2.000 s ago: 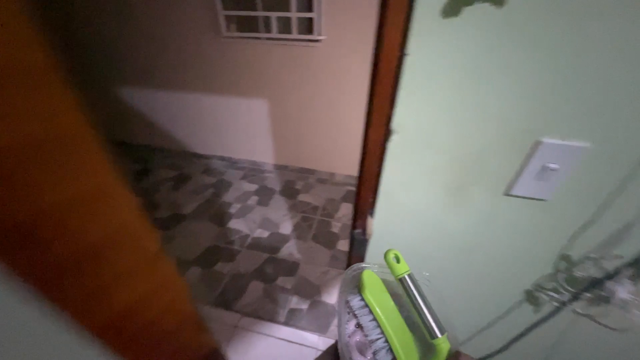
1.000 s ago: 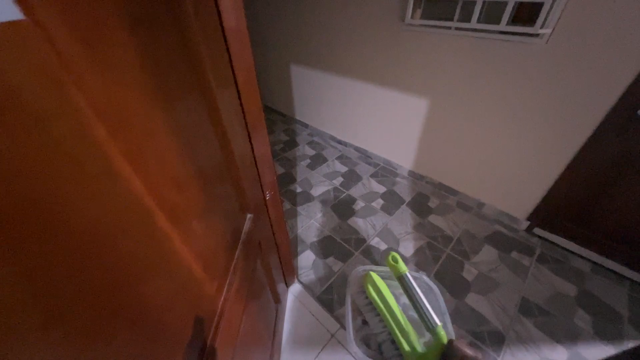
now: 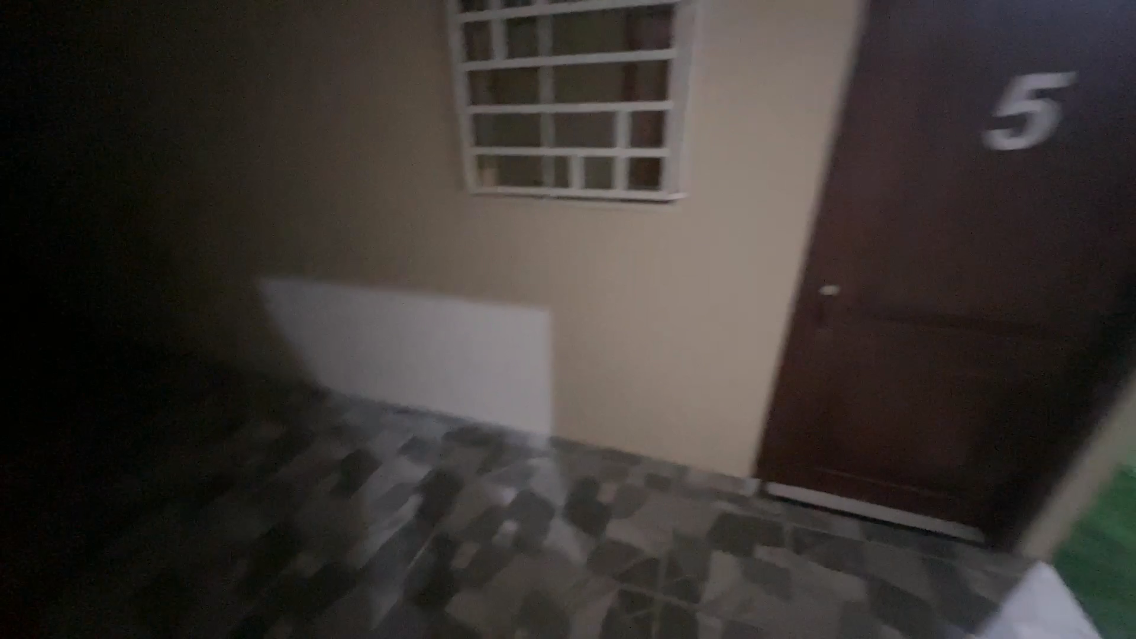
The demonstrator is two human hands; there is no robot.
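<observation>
Neither my left hand nor my right hand shows in the head view at this moment, so what they hold is hidden. The view takes in a patterned tile floor (image 3: 657,550), a beige wall (image 3: 639,328) and a dark brown door (image 3: 958,337) at the right, which is closed and bears a large pale numeral. The picture is dim and blurred.
A window with a white metal grille (image 3: 568,106) is set in the wall left of the door. The left side is very dark. Something green (image 3: 1109,532) and a pale corner (image 3: 1043,603) show at the lower right.
The view has moved past the wooden door at the left. The clear container with the green-handled brush, seen low in both earlier frames, is out of view.
</observation>
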